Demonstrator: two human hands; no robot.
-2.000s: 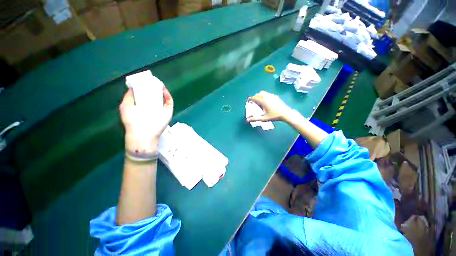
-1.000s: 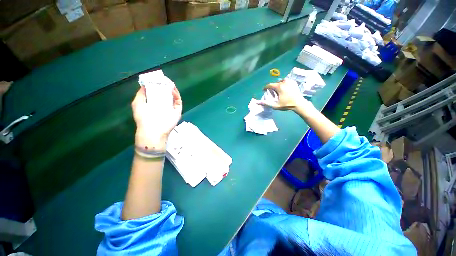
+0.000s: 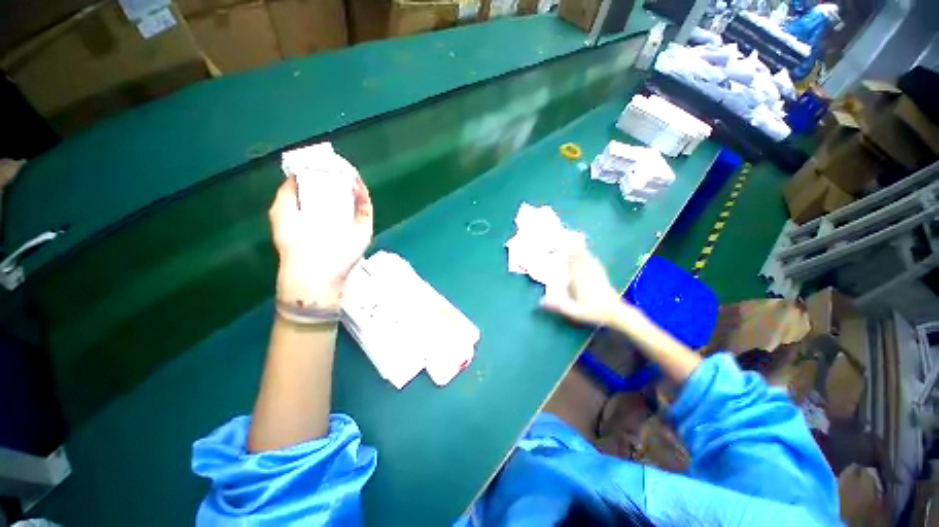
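Note:
My left hand is palm up over the bench and holds a small wad of white leaflets. Flat white cartons lie fanned on the green bench top, beside my left wrist; one has a red mark at its near end. My right hand is blurred, low over the bench near its edge, at the near side of a loose heap of white leaflets. Whether its fingers hold a leaflet cannot be seen. Farther up lies another pile of leaflets.
A carton stack and yellow ring lie farther up the bench; a thin rubber band is nearer. A raised green ledge runs beyond the belt. A blue stool stands beside the bench. Wrapped items heap at the far end.
My right hand has moved from the farther leaflet pile back toward me, to the near side of the loose heap. The heap is more spread. My left hand has barely moved.

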